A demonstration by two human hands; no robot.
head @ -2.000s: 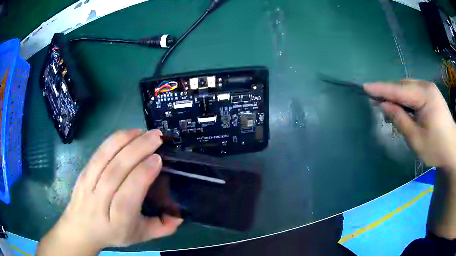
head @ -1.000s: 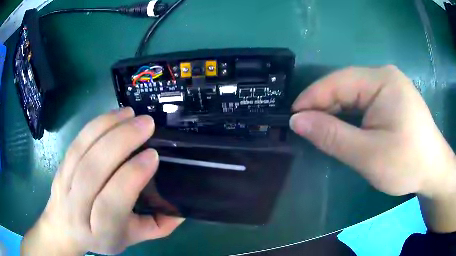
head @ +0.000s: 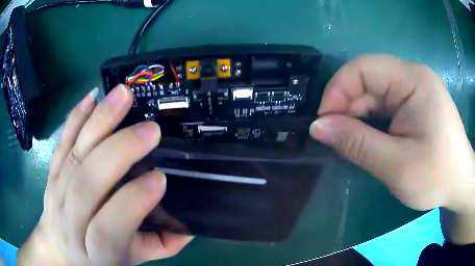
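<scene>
The black rear housing point(head: 281, 50) lies open in front of me, its circuit board point(head: 260, 101) showing two yellow-orange blocks, white connectors and coloured wires. The glossy display panel point(head: 229, 208), with a pale reflected streak, is tilted along the housing's near edge. My left hand point(head: 109, 176) grips the panel's left end, its upper fingers over the housing's left side. My right hand point(head: 385, 130) is at the housing's right edge, thumb and forefinger pinched on thin dark tweezers point(head: 291, 118), which are hard to see against the board. Any ribbon cable cannot be made out.
Another housing point(head: 21, 78) with its board exposed stands on edge at the far left. A black cable point(head: 146, 28) leaves the main housing's top, near a cable connector with a white ring point(head: 151, 2). The green bench mat point(head: 375, 31) lies beneath; blue floor point(head: 406, 241) shows at the lower right.
My right hand has come in from the right with the tweezers, to the housing's right edge. The housing and panel appear larger and closer. My left hand still holds the panel.
</scene>
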